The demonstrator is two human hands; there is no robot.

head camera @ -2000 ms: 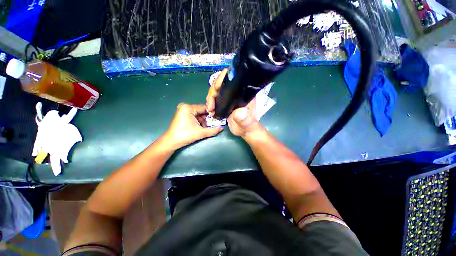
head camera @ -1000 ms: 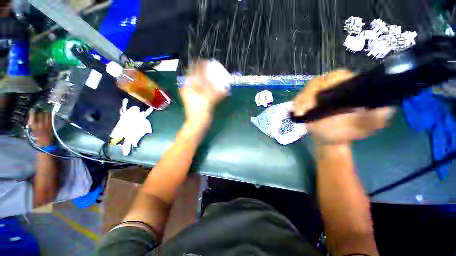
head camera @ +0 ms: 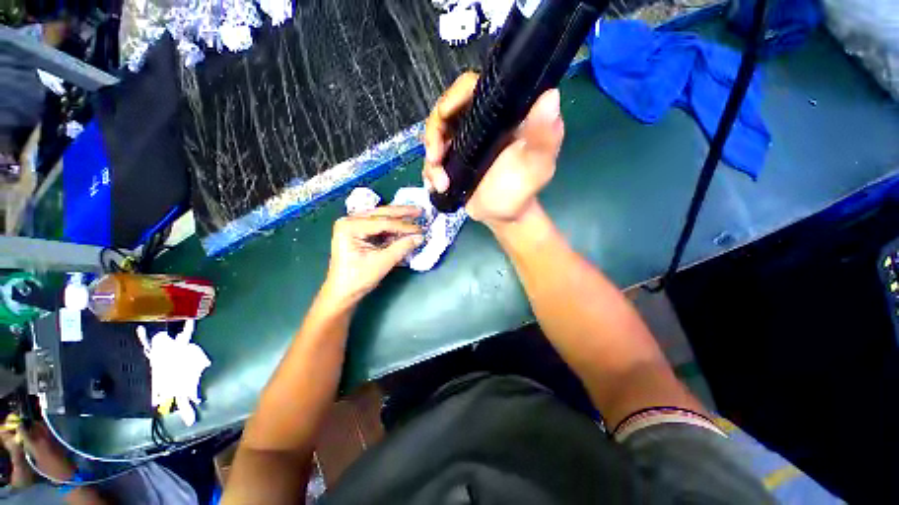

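Observation:
My right hand (head camera: 513, 163) is closed around a thick black electric screwdriver (head camera: 493, 108), tilted with its lower end over a small white sheet (head camera: 430, 254). Tiny grey specks, perhaps screws, show on the sheet. My left hand (head camera: 367, 254) is at the sheet's left side, its thumb and fingertips close together beside the screwdriver's lower end. Whether they pinch anything is not clear. One knobbly white plastic part (head camera: 362, 200) lies on the green bench top (head camera: 434, 314) just beyond my left hand. The screwdriver tip is hidden.
A scratched black board (head camera: 306, 108) with a blue edge lies beyond, bearing white part piles (head camera: 232, 25). At left are an amber drink bottle (head camera: 148, 298), a white glove (head camera: 175, 370) and a black box (head camera: 99, 360). Blue cloths (head camera: 656, 74) and a black cord (head camera: 725, 143) are at right. Another person's hand shows lower left.
The view has turned. My left hand, blurred near the board's edge with something white a second ago, is now at the white sheet. My right hand still holds the screwdriver over the sheet.

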